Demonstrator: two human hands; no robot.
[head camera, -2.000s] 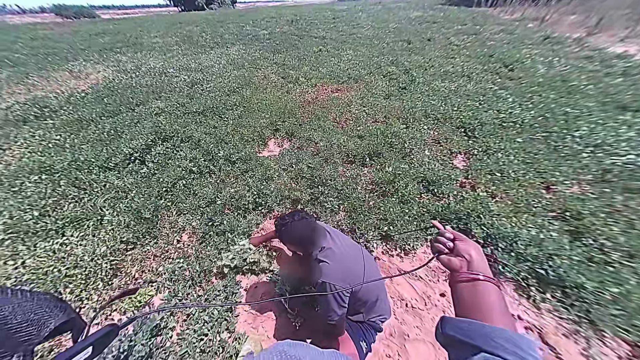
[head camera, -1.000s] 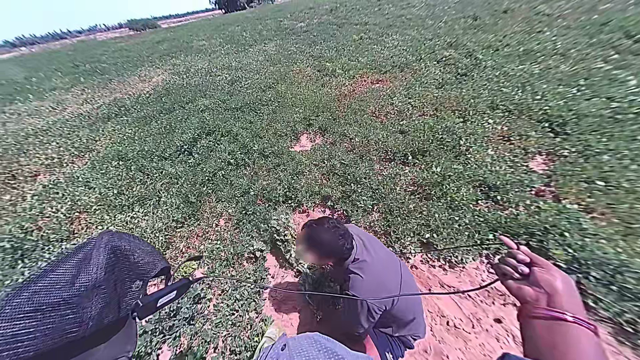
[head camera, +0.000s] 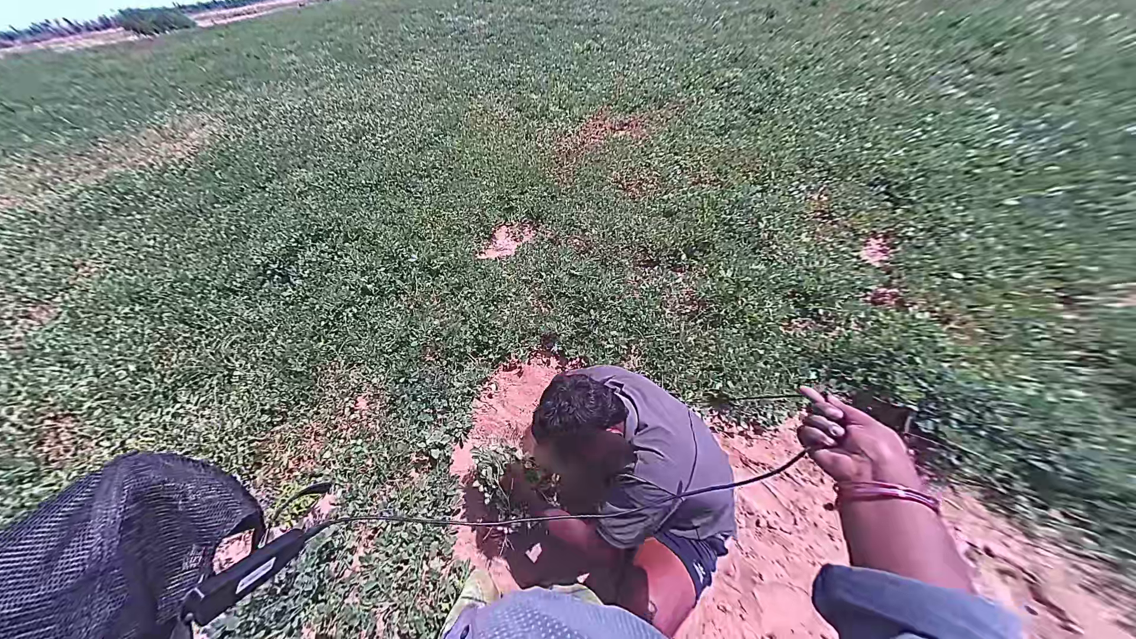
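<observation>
My right hand (head camera: 848, 439), with red bangles on its wrist, is raised at the right with its fingers curled round a thin black cable (head camera: 692, 491). The cable sags leftward across the view to a black plug-like end piece (head camera: 244, 577) beside a black mesh bag (head camera: 133, 541) at the lower left. Another stretch of cable passes over the grey shirt of a co-worker (head camera: 674, 453), who crouches just below the cable. Leafy green plants (head camera: 497, 479) are at the co-worker's hands. My left hand does not show.
Low green plants (head camera: 355, 231) cover the field around us. Bare reddish soil (head camera: 763, 541) lies beside and behind the co-worker. A grey-blue dotted cloth (head camera: 550, 617) is at the bottom edge. Trees and a pale strip of ground stand far off at the upper left.
The mesh bag has come into fuller view at the lower left since the oldest frame. My right hand still holds the cable. The co-worker's head is bent lower. The view has shifted somewhat.
</observation>
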